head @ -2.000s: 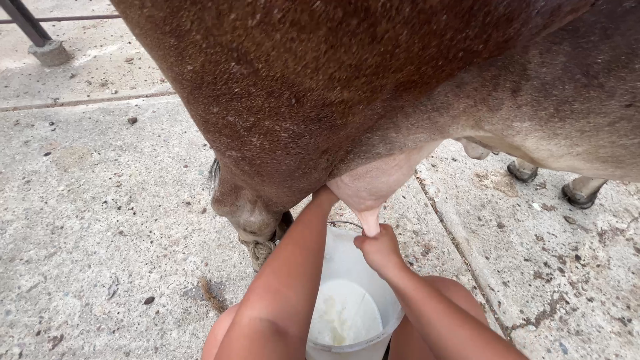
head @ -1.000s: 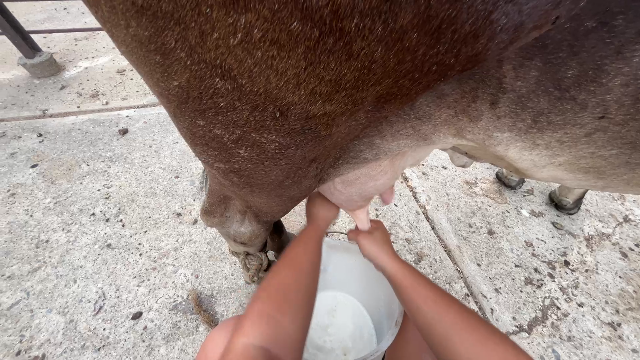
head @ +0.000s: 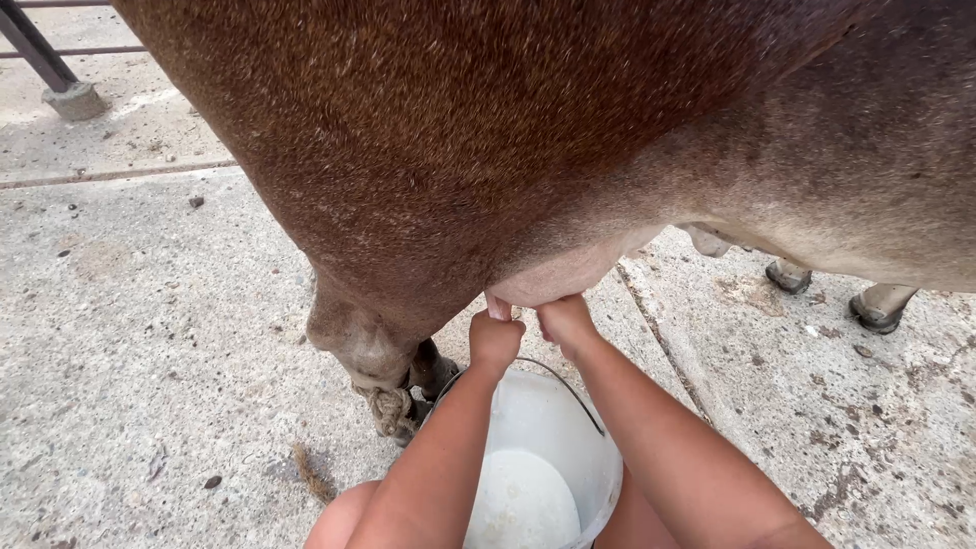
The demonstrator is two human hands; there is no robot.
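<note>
A brown cow (head: 427, 152) stands across the view, its pale udder (head: 560, 271) hanging above a white plastic bucket (head: 602, 488). My left hand (head: 496, 341) is closed around a teat (head: 499, 307), just over the bucket's far rim. Up against the udder, to the right of it, is my right hand (head: 566, 324), its fingers curled around a teat that is mostly hidden. Milk (head: 522, 503) lies in the bottom of the bucket, and a thin wire handle (head: 568, 385) arcs over its far side. My knees flank the bucket.
Rope (head: 389, 408) binds the cow's hind legs, and a frayed rope end (head: 311, 473) lies on the concrete floor (head: 152, 343). Front hooves (head: 877, 313) stand at the right. At the upper left, a metal rail post (head: 38, 46) rises from a concrete footing (head: 75, 101).
My left hand has moved down from high against the udder, and a teat now shows above it. My right hand has risen closer to the udder.
</note>
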